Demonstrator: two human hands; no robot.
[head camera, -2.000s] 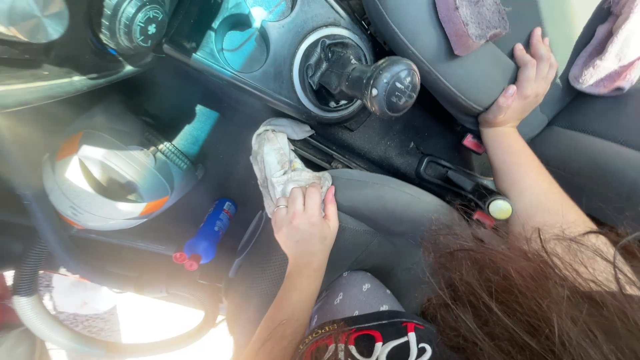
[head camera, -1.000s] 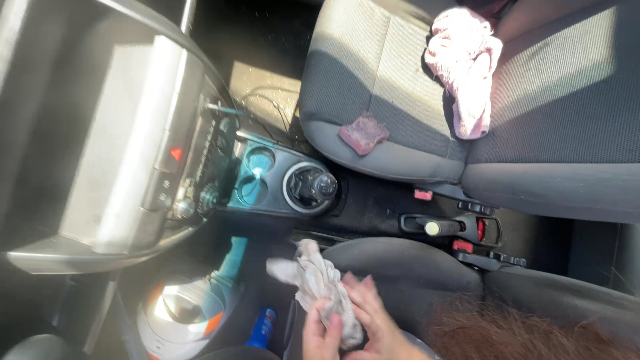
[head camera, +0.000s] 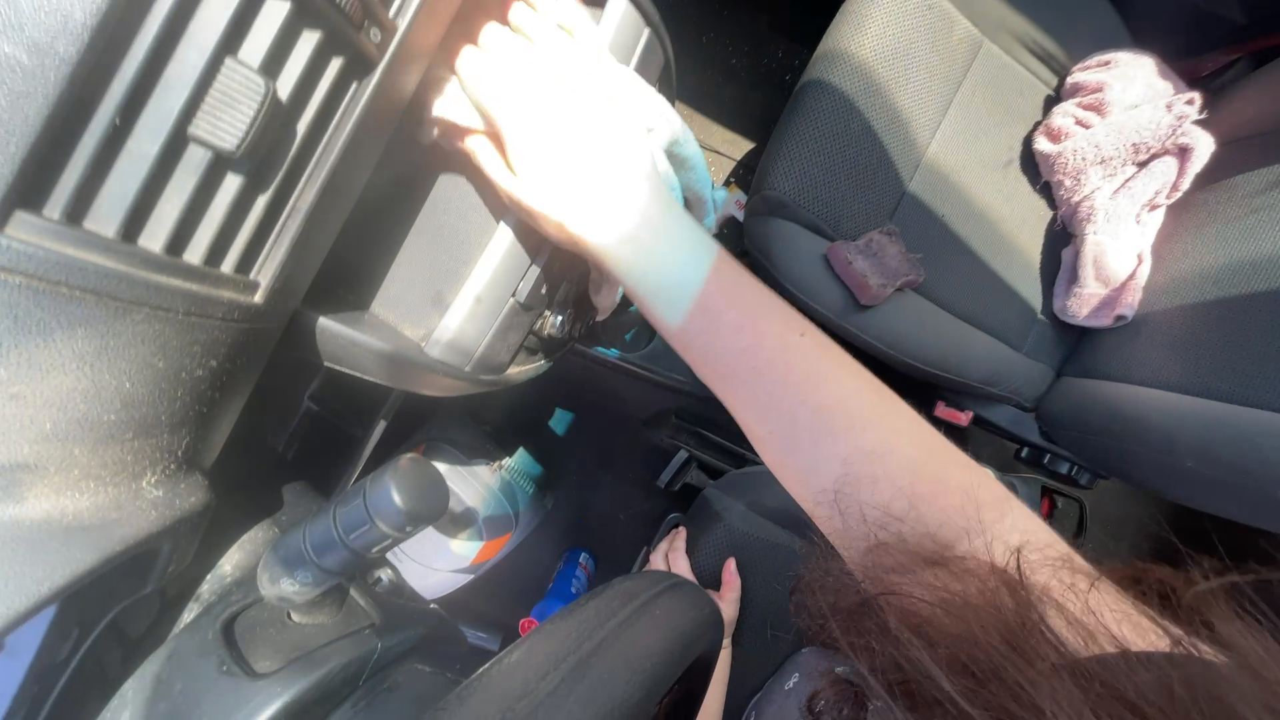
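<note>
My right hand (head camera: 570, 130), washed out by sunlight, reaches across to the centre dashboard panel (head camera: 450, 290). It seems closed on a pale cloth (head camera: 690, 165), whose folds show past the hand's edge; the fingertips are overexposed. Down by the front edge of the driver's seat (head camera: 765, 540), my left hand (head camera: 700, 580) rests with fingers apart and holds nothing; the steering wheel rim hides part of it. A pink cloth (head camera: 1120, 180) lies crumpled on the passenger seat (head camera: 960, 130), and a worn pinkish sponge (head camera: 875, 265) sits near that seat's edge.
The steering wheel rim (head camera: 610, 650) and a control stalk (head camera: 350, 530) stand in the foreground. Beyond them, in the footwell, are a white container (head camera: 460, 530) with orange marking and a blue bottle (head camera: 568, 580). Dusty air vents (head camera: 200, 130) are at upper left.
One second ago both my hands held the whitish cloth together over the driver's seat. They have parted: the right has moved to the dashboard, the left to the seat edge. The view has shifted.
</note>
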